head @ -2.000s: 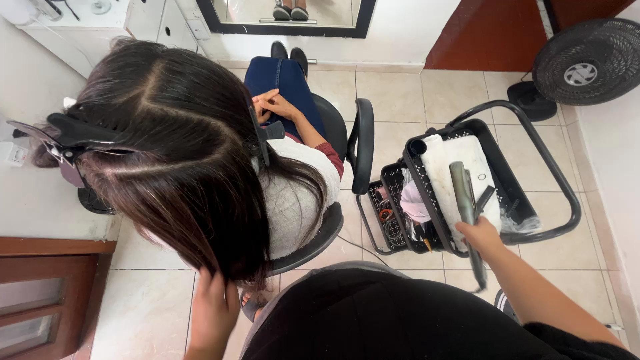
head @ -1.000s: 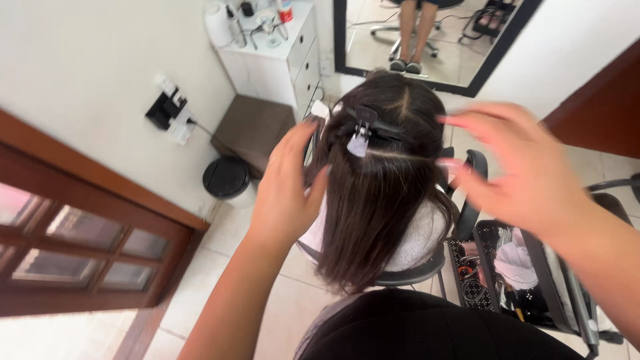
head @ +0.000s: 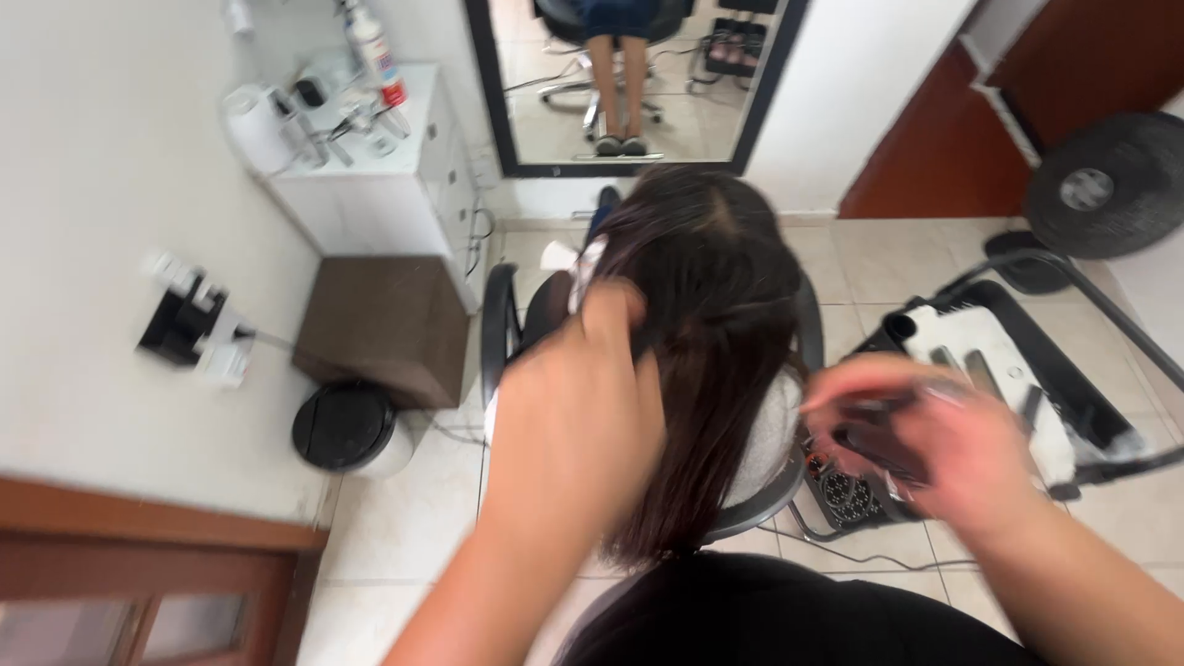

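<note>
A seated person's long dark hair (head: 712, 370) hangs down over the back of a black chair. My left hand (head: 587, 398), blurred, is at the left side of the hair with its fingers bent; whether strands are between them is hidden. Right of the hair, my right hand (head: 925, 435) is closed around a dark hair clip (head: 883, 449). A white clip or ribbon-like piece (head: 573, 262) shows beside the left of the head. The flat iron (head: 980, 375) lies on a white cloth (head: 971, 342) on the trolley.
At the right stand a black trolley (head: 1119, 444) with baskets and a black fan (head: 1115, 185). A framed mirror (head: 632, 170) leans ahead. Left are a white drawer unit (head: 361, 208) with bottles, a brown box (head: 388, 324) and a lidded bin (head: 344, 427). A cable crosses the floor.
The flat iron was in my right hand two seconds ago and now rests on the trolley. The clip seen on top of the head one second ago is off, and my right hand holds a dark clip.
</note>
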